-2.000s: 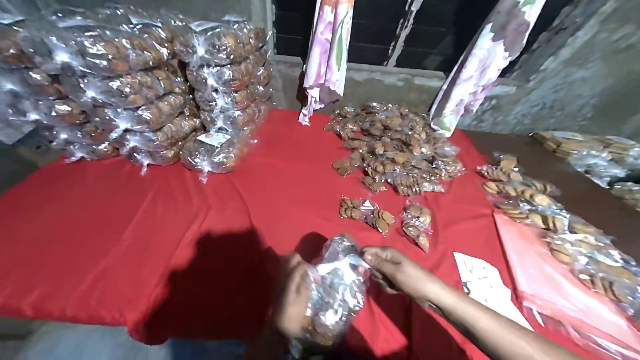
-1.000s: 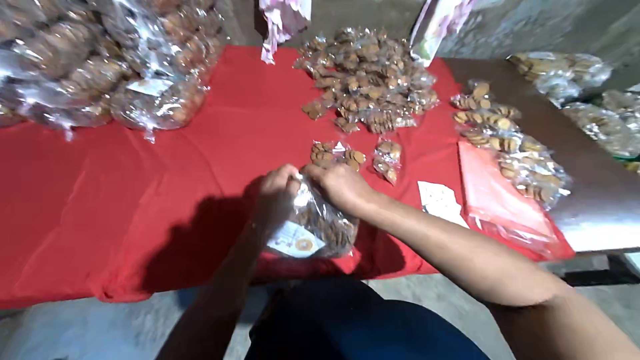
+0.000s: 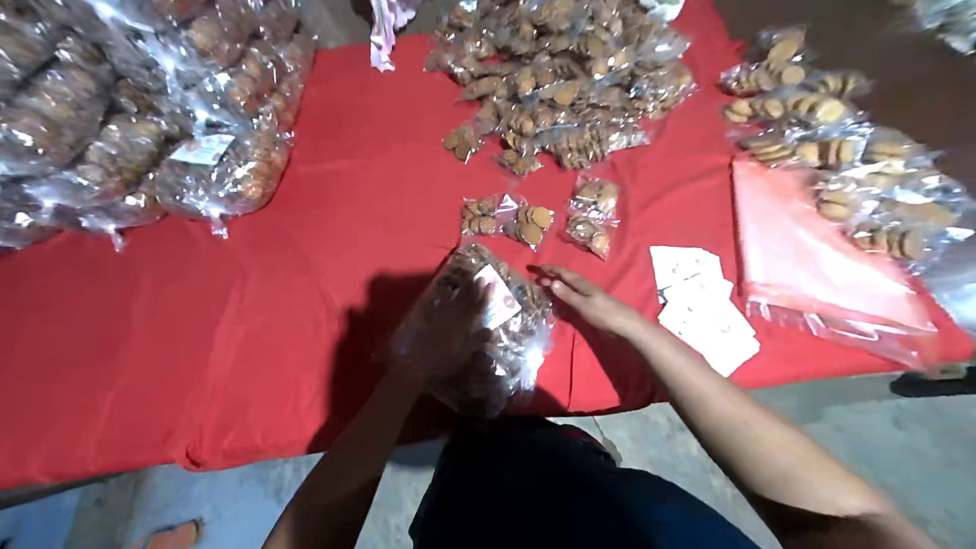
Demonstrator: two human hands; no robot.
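Observation:
A large clear plastic bag of small cookie packets (image 3: pixel 496 358) lies near the front edge of the red cloth, with a white printed label (image 3: pixel 499 296) inside it. My left hand (image 3: pixel 446 328) rests on the bag's left side; it is shadowed and blurred, so its grip is unclear. Just right of the bag, my right hand (image 3: pixel 583 299) is apart from it, fingers extended and holding nothing. Small cookie packets (image 3: pixel 507 219) lie beyond the bag, with another packet pair (image 3: pixel 592 216) to their right.
Filled bags (image 3: pixel 229 168) are stacked at the left. A heap of cookie packets (image 3: pixel 564 84) lies at the back. White label sheets (image 3: pixel 701 305), flat plastic bags (image 3: pixel 816 252) and more cookie packets (image 3: pixel 831 114) are at the right on the red cloth (image 3: pixel 229 343).
Both hands held the bag's top one second ago; now my right hand is off it. The bag lies with its label facing up. The view has tilted downward.

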